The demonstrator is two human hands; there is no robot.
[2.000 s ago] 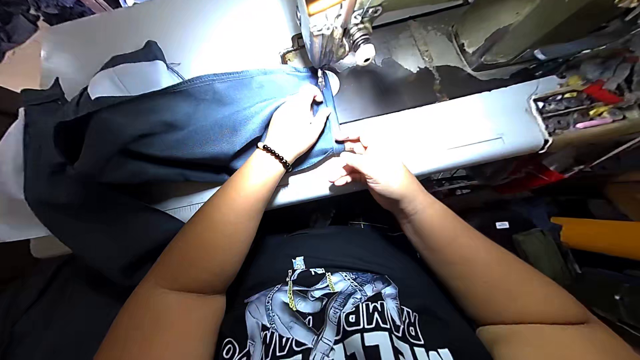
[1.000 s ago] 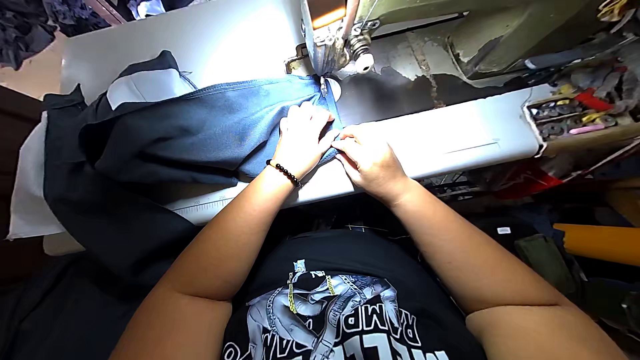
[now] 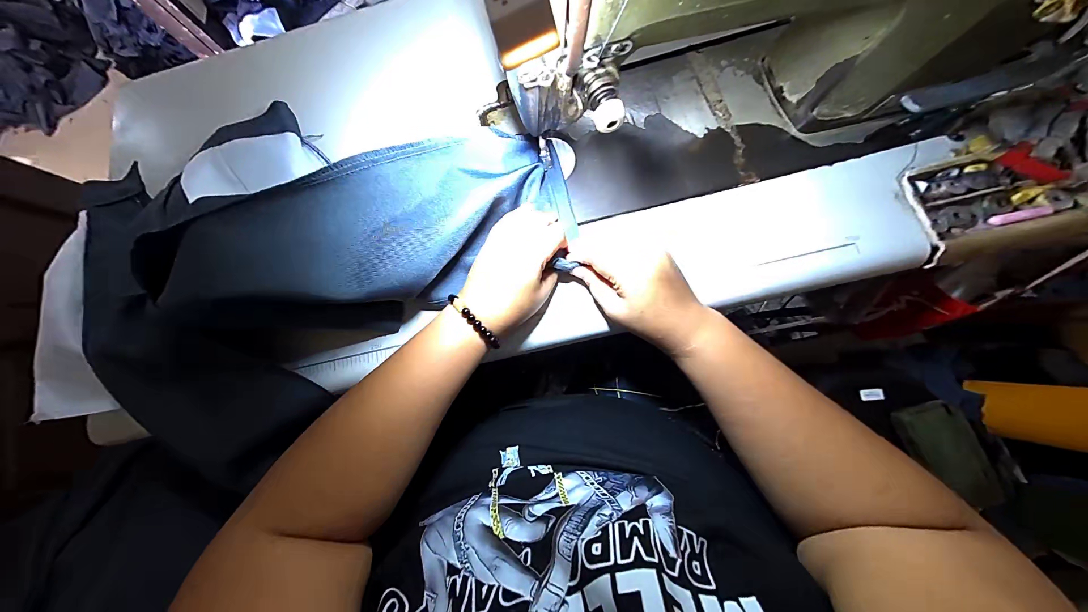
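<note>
A dark blue trouser-like garment (image 3: 374, 229) lies across the sewing table, its edge under the presser foot (image 3: 544, 144) of a sewing machine (image 3: 586, 76). Nearer me, my left hand (image 3: 514, 268), with a black bead bracelet (image 3: 474, 322) at the wrist, grips the garment's edge. My right hand (image 3: 642, 285) pinches a small fold of the same cloth between thumb and fingers, close beside the left fingertips. A narrow strip of cloth (image 3: 563, 191) runs from the foot toward both hands. White pocket cloth (image 3: 246, 164) shows on the garment's far side.
The white table (image 3: 807, 221) has a printed ruler along its front edge. A tray of bobbins and small parts (image 3: 977, 195) is at the right. Dark cloth scraps (image 3: 51, 68) lie at the far left. An orange-yellow object (image 3: 1028, 412) is at the lower right.
My right hand was beside the cloth with its fingers loosely spread two seconds ago; it has since closed on the edge. My left hand has drawn slightly nearer to me along the garment.
</note>
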